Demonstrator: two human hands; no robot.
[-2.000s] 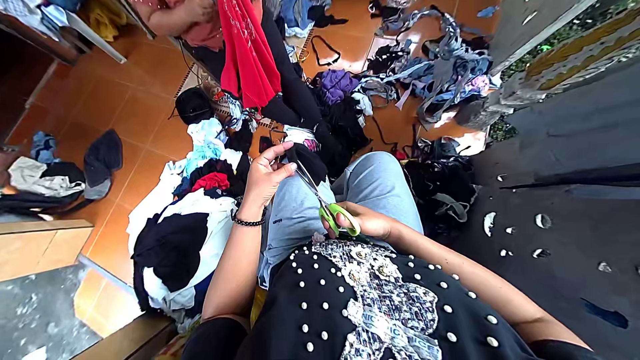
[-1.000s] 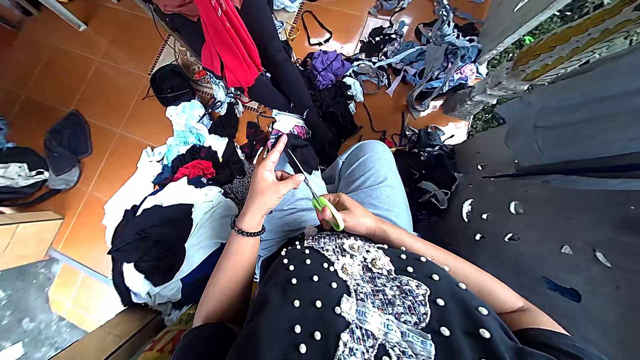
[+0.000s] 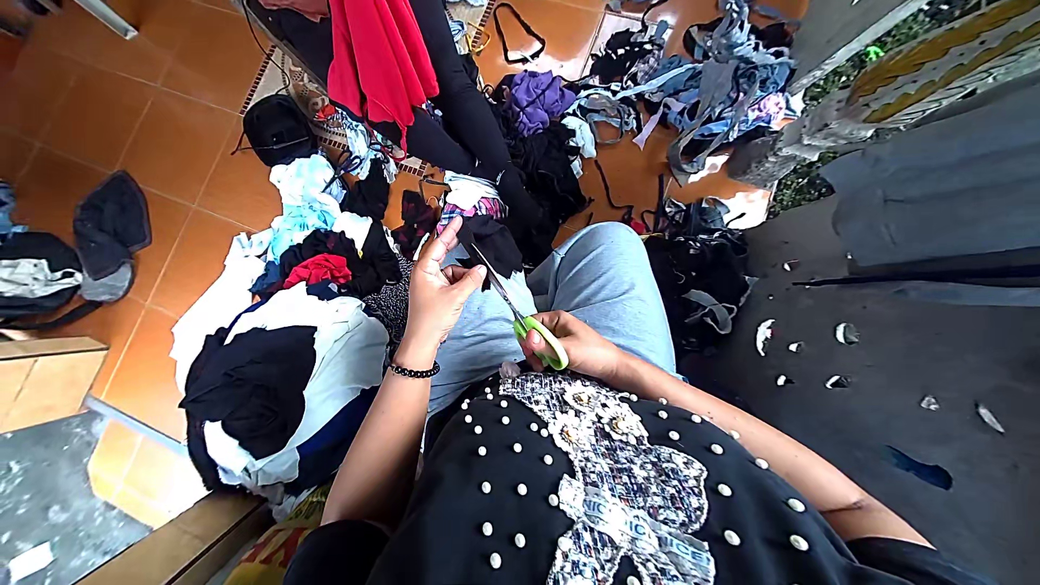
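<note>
My right hand (image 3: 573, 345) grips the light-green handles of a pair of scissors (image 3: 546, 343) over my lap. The metal blades point up and to the left, toward a small piece of black fabric (image 3: 479, 248). My left hand (image 3: 443, 284), with a black bead bracelet at the wrist, is raised beside the blades. Its index finger and thumb are at the black fabric's left edge and seem to pinch it; the exact hold is hard to see. Beyond the fingertips lies a black cloth (image 3: 497, 242) with plaid fabric (image 3: 471, 210) above it.
A heap of white, black and red clothes (image 3: 280, 382) lies at my left. Another person in dark leggings (image 3: 455, 106) sits ahead, a red cloth (image 3: 382, 65) over them. Denim strips (image 3: 707, 89), purple cloth (image 3: 538, 101) and a black cap (image 3: 278, 130) lie on the tiled floor.
My left hand's index finger and thumb were close together two seconds ago and are farther apart now. The scissors stay in my right hand. The view has shifted somewhat.
</note>
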